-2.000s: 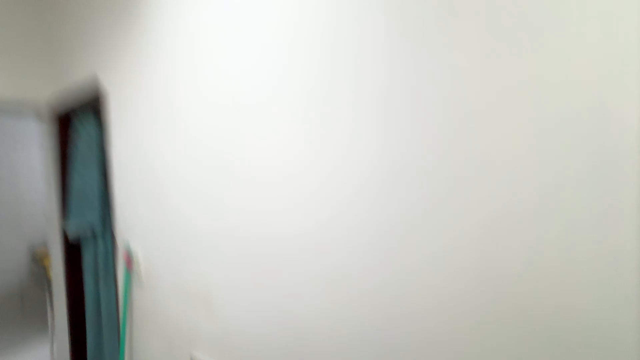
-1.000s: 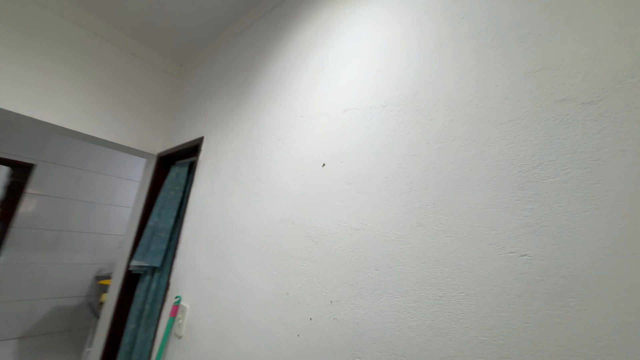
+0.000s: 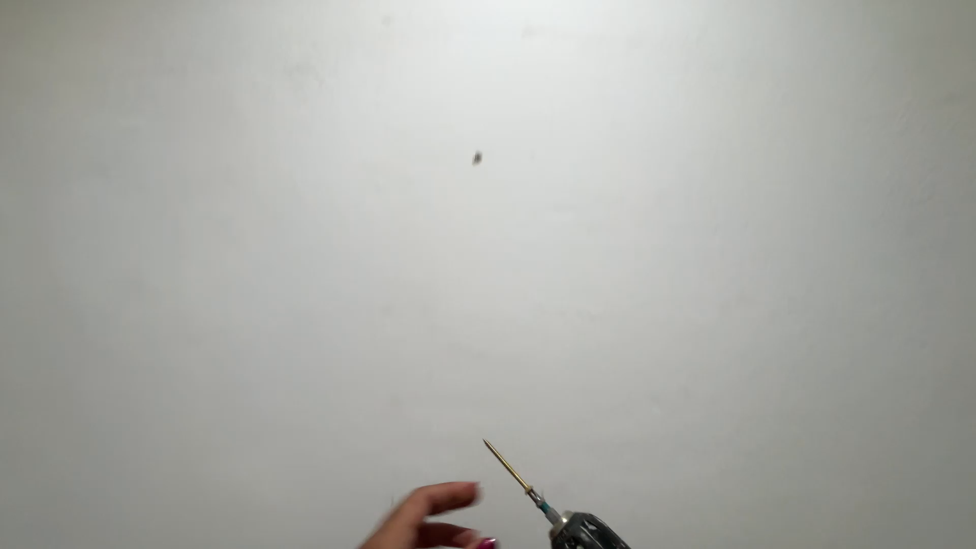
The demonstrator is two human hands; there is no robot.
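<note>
At the bottom of the head view is my left hand [image 3: 435, 518], slightly blurred, its fingers apart with nothing between them. Just to its right, the black chuck of a power drill [image 3: 587, 531] rises from the lower edge. A driver bit [image 3: 547, 509] sits in the chuck, and a long brass-coloured screw [image 3: 505, 463] stands on its end, the point up and to the left. My left fingers are near the screw but apart from it. The drill's body and my right hand lie out of view.
A plain white wall [image 3: 488, 290] fills the view. One small dark hole or mark [image 3: 476, 158] shows on it, above the screw's tip and near the middle from side to side.
My left hand and the drill with the screw have come into view from below. The view has swung away from the doorway with the green curtain, and now faces the wall.
</note>
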